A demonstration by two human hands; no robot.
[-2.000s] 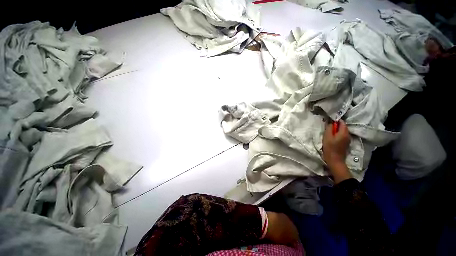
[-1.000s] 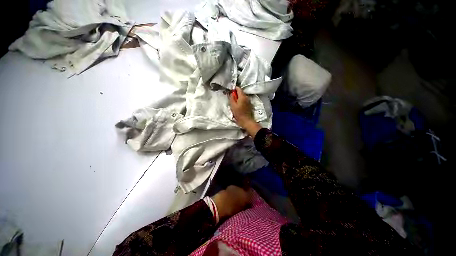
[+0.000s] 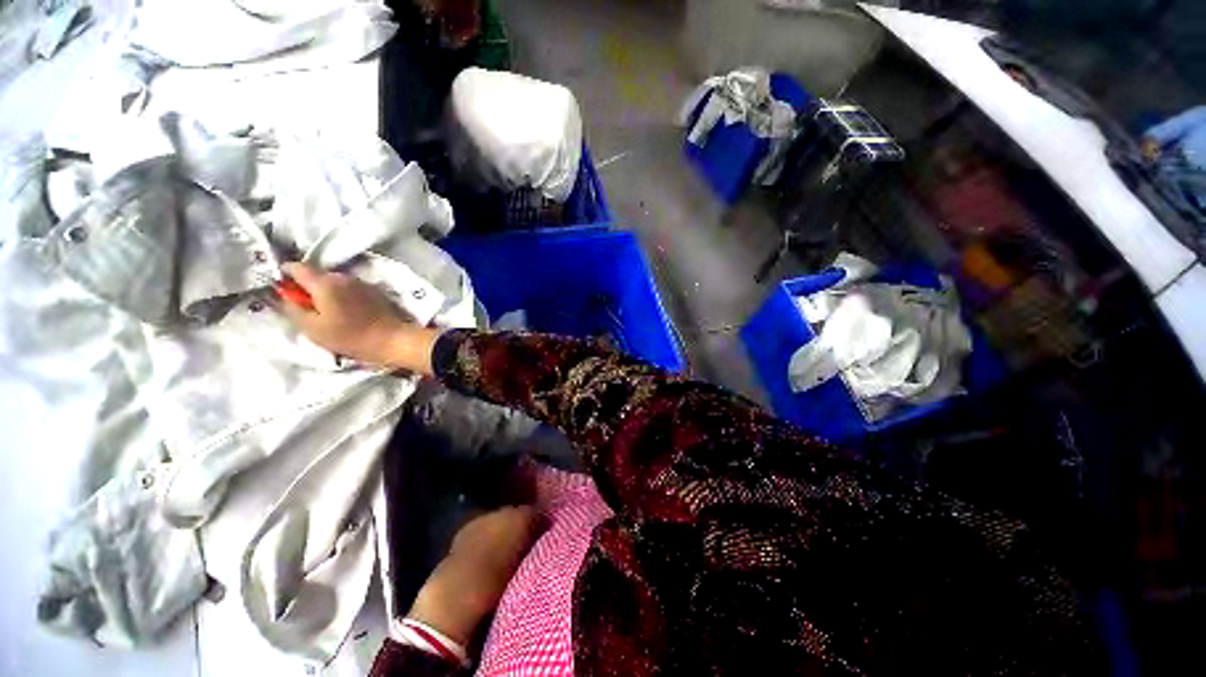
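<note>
A pale off-white garment [image 3: 278, 437] with round snaps lies crumpled on the white table at the left, partly over its edge. My right hand [image 3: 347, 318] rests on it, closed around a small tool with an orange-red handle [image 3: 296, 294]; the rest of the tool is hidden. A grey-green folded part of the garment lies just left of this hand. My left hand [image 3: 492, 545] is low by my lap beside the pink gingham apron [image 3: 545, 582]; its fingers are in shadow and I cannot tell whether they hold anything.
A blue crate [image 3: 582, 284] stands beside the table, with a rounded white cloth-covered shape [image 3: 516, 132] behind it. Another blue crate [image 3: 807, 377] holds white pieces. A blue container with cloth [image 3: 741, 126] stands farther back. Another white table edge [image 3: 1098, 159] is at upper right.
The view has swung to the right, so the garment now sits at the left and crates and floor show. My right hand stays on the garment with the tool; my left hand stays low by my lap.
</note>
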